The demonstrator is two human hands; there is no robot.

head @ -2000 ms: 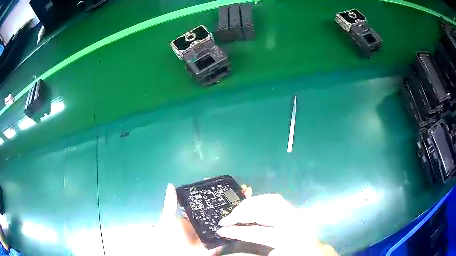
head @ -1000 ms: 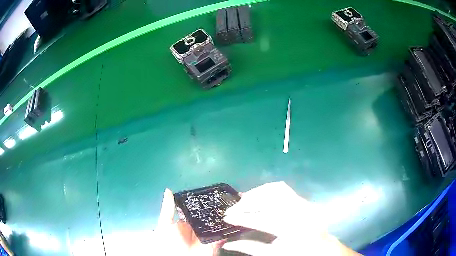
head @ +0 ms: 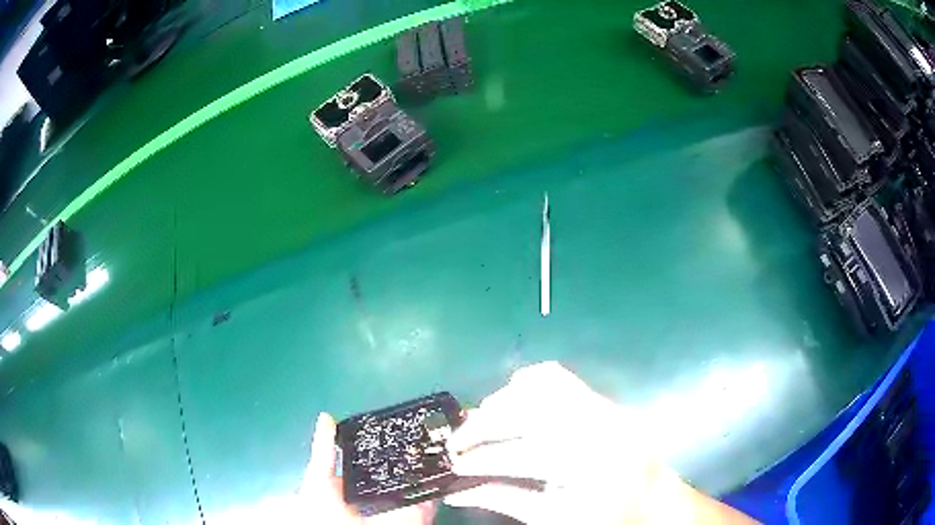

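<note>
A front housing with a dark circuit board [head: 395, 451] is held low in the middle of the view, board side up, with white print and small parts. My left hand [head: 343, 492] grips its left and lower edge and is overexposed and partly cut off by the bottom edge. My right hand [head: 564, 441] is on its right side, the fingertips touching the board's right part by a small light-coloured piece. What those fingers pinch cannot be made out. Silvery tweezers [head: 545, 267] lie on the green bench beyond my hands.
Open two-part cameras stand on the darker green strip, one at centre left [head: 374, 133], one at upper right [head: 687, 43]. Dark block parts [head: 434, 56] stand beside the first. Stacked covers [head: 871, 256] are at right. A blue bin [head: 820, 482] is lower right. A light green rail [head: 205, 115] curves behind.
The view has shifted right, so bench objects appear farther left. The housing has turned and sits slightly lower. My right fingers have moved to the board's right edge.
</note>
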